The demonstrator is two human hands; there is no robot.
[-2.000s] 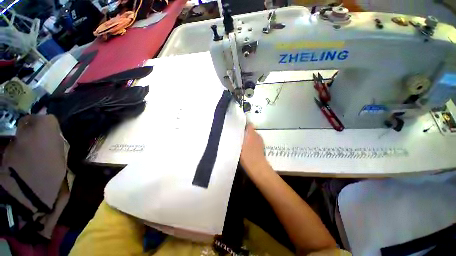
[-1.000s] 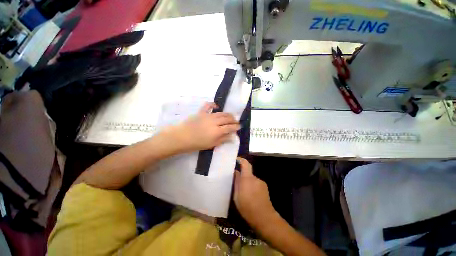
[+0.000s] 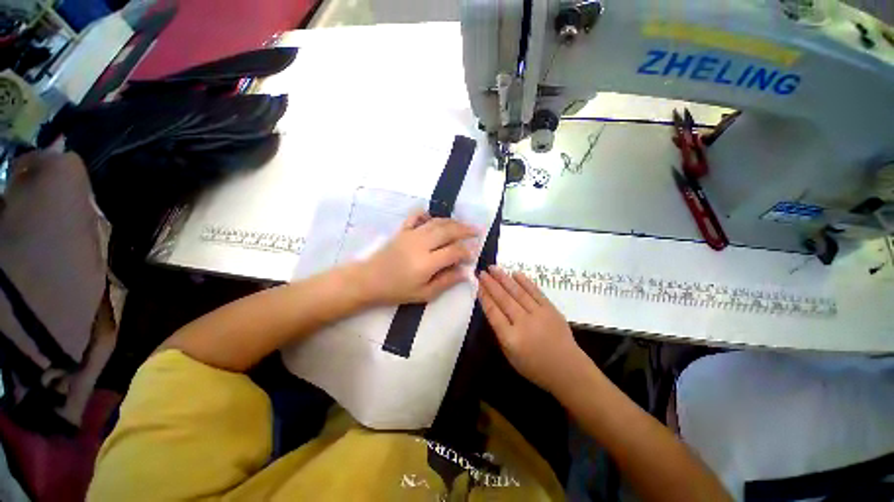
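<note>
The white-backed panel [image 3: 392, 392] lies white side up, its top end under the presser foot [image 3: 502, 155] and its lower end over my lap. A short black band [image 3: 455, 176] crosses its white side. A long black side strip [image 3: 468, 377] runs along the panel's right edge. My left hand [image 3: 422, 259] lies flat on the panel, over the middle of the band. My right hand [image 3: 524, 319] has its fingertips on the black strip at the panel's edge, at the table's front edge. Whether its fingers pinch the strip is hidden.
The sewing machine head [image 3: 686, 59] stands above. Red-handled thread snips [image 3: 700, 208] lie on its bed. Black strips [image 3: 196, 137] are piled on the table at left, pink-brown panels [image 3: 59, 245] below them. Another white panel [image 3: 784, 422] lies at lower right. A red-covered table [image 3: 221, 39] is beyond.
My left hand has come onto the panel since the oldest frame. Since the middle frame, my right hand has moved up along the strip to the table's edge, its fingers straighter. The view has shifted.
</note>
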